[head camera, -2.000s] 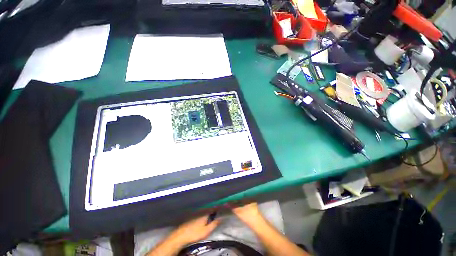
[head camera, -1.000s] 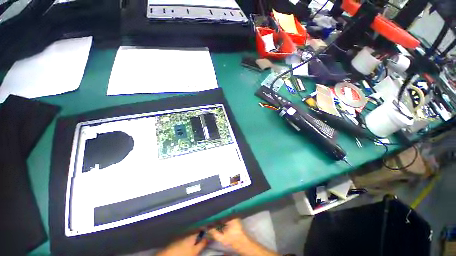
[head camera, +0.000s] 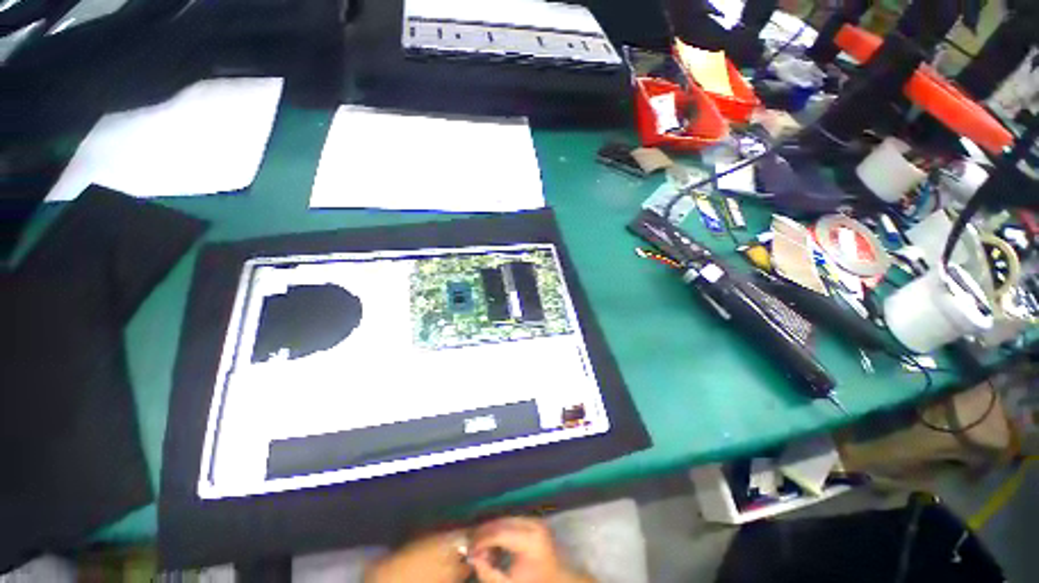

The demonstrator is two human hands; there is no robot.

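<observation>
My left hand [head camera: 424,558] and my right hand [head camera: 522,549] are close together at the bottom edge, below the front of the bench, partly cut off. The fingers meet around something small and dark with a pale spot, too blurred to name. The open laptop case [head camera: 365,387] lies on a black foam mat [head camera: 342,518], untouched. It shows a green motherboard [head camera: 439,313] at upper right, a round black opening [head camera: 313,319] at upper left, a long black strip [head camera: 399,441] along the lower edge and a small brown-orange piece [head camera: 573,416] at lower right.
White sheets [head camera: 427,159] lie behind the case. Spare black foam [head camera: 68,376] is at left. At right are a black powered tool [head camera: 758,319], a tape roll [head camera: 851,247], a white cup [head camera: 937,308] and red bins [head camera: 678,117]. A low white box [head camera: 716,498] stands below.
My hands have come closer together, and the fingers now meet around the small item. The whole view has shifted with the head. The case, mat and tool stay in place on the bench.
</observation>
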